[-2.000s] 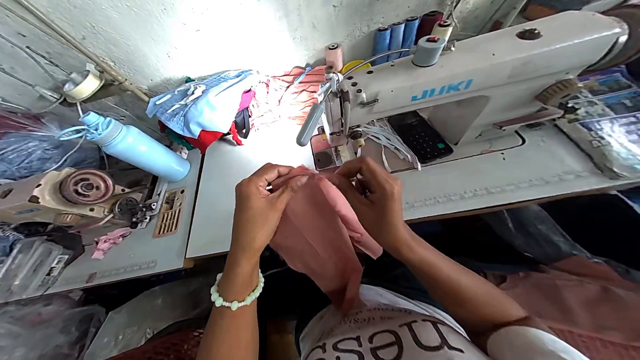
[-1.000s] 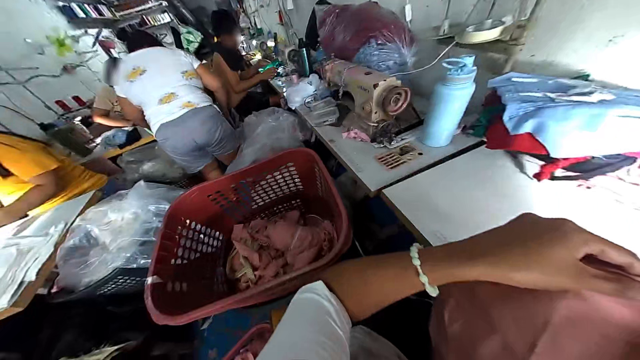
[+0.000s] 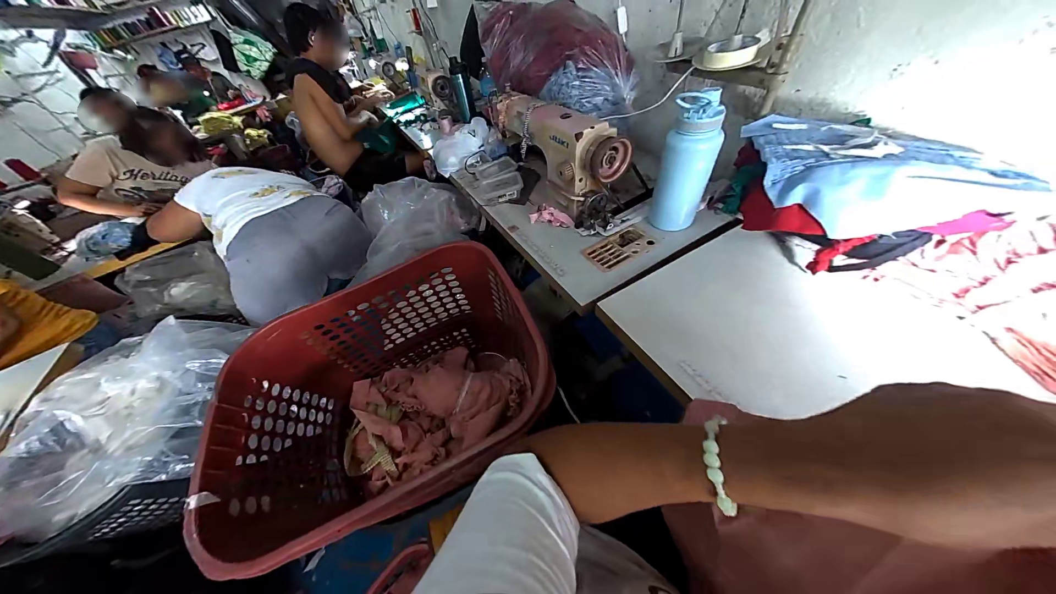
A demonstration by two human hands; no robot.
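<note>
My left hand (image 3: 932,462), with a pale beaded bracelet at the wrist, reaches across the lower right, over pink fabric (image 3: 792,553). Its fingers lie past the right edge, so its grip is hidden. My right hand is outside the view. To the left of my forearm stands a red plastic laundry basket (image 3: 540,363) with crumpled pink fabric pieces (image 3: 462,396) in it. Beyond my arm is a white sewing table (image 3: 742,305). On it, at the upper right, lies a pile of light blue, red and pink cloth (image 3: 874,181).
A Juki sewing machine (image 3: 569,148) and a light blue water bottle (image 3: 689,161) stand on the neighbouring table (image 3: 536,247). Clear plastic bags (image 3: 124,421) fill the left. Several people are behind, one bending near the basket (image 3: 289,231). A large bag of dark red cloth (image 3: 557,49) is by the wall.
The view has swung left, away from the white sewing machine. Two seconds ago both hands held pink fabric near it. Since one second ago, the person in the white shirt has bent down.
</note>
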